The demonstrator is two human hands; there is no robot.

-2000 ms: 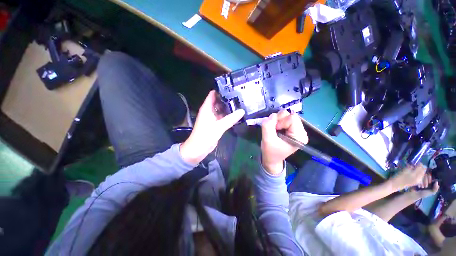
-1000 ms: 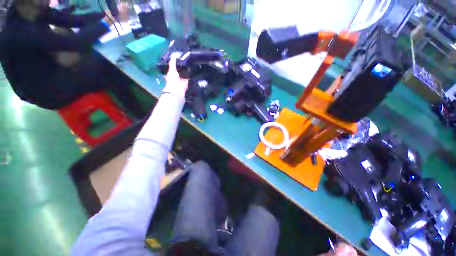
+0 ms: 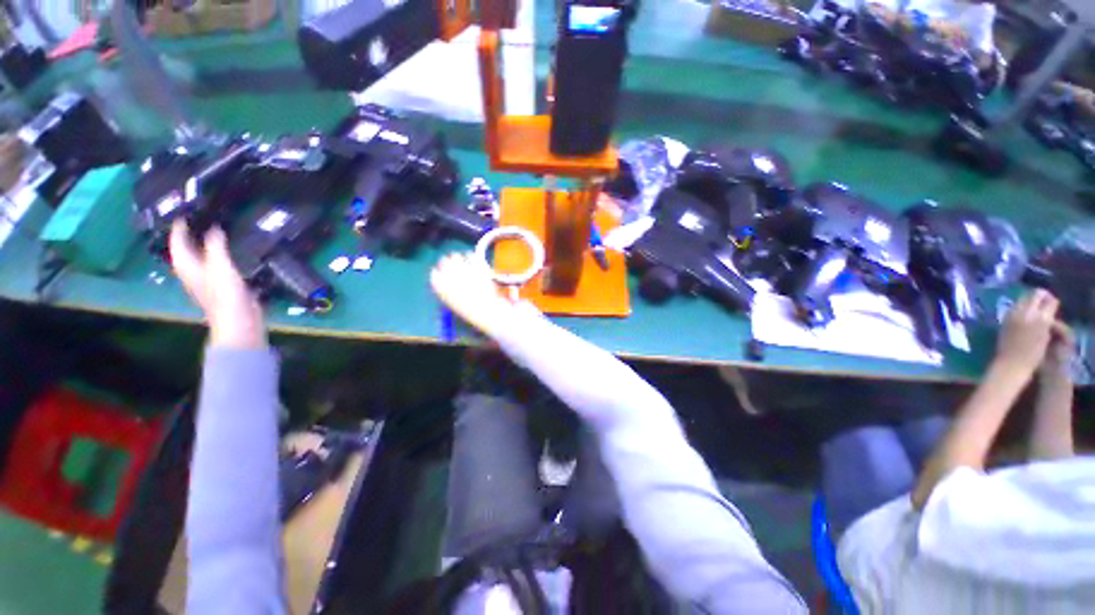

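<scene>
My left hand (image 3: 216, 286) is over the bench's left part, fingers apart, at the near side of a pile of black units (image 3: 198, 180). It touches or nearly touches them; no grip shows. My right hand (image 3: 468, 292) is blurred, closed, just left of a white ring (image 3: 510, 232). A blue pen (image 3: 448, 322) sticks out below its fingers. The ring lies partly on the base of an orange stand (image 3: 600, 292). A tall black unit (image 3: 588, 90) is mounted on the stand.
More black units (image 3: 708, 234) lie right of the stand, some over white paper (image 3: 841, 336). A teal box (image 3: 94, 219) is at far left. A neighbour's hands (image 3: 1030, 330) work at far right. A tray with cardboard (image 3: 315, 529) and a red stool (image 3: 75, 463) are below the bench.
The view has swung back over the bench. My left hand has come away from the black unit it held. My right hand has moved from the lower edge to beside the white ring.
</scene>
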